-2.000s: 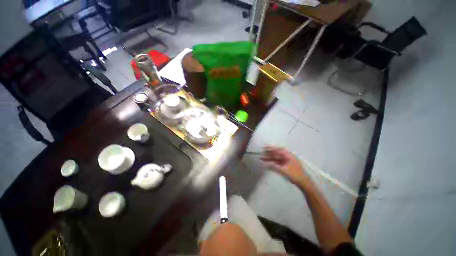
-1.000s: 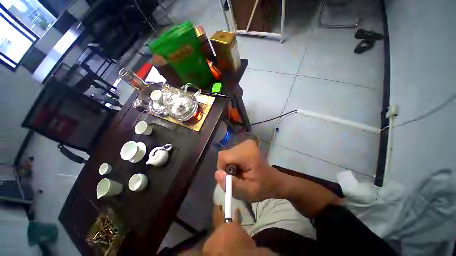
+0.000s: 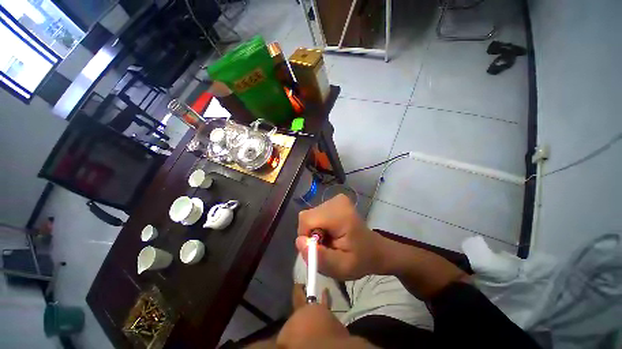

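Observation:
A white cigarette [image 3: 312,269] points away from the wearer's face, its far tip glowing pinkish. My right hand [image 3: 341,238] is closed round a small dark object, likely a lighter [image 3: 317,234], with its round reddish end at the cigarette's tip. Most of that object is hidden in the fist. The large blurred skin shape at the bottom edge seems to be part of the wearer's face. A small patch of skin shows behind the cigarette, over the light trousers [image 3: 385,300]; I cannot tell whether it is my left hand.
The dark tea table [image 3: 225,262] at left bears white cups [image 3: 192,252], a teapot [image 3: 219,215], a pitcher [image 3: 154,260], a full ashtray [image 3: 146,320], a glass kettle [image 3: 252,148] and a green pouch [image 3: 252,80]. A black chair [image 3: 102,163] stands beyond it.
My right hand has come in from the right to the cigarette's tip, closed round the small object. Over the last second it has stayed there, and the tip now glows.

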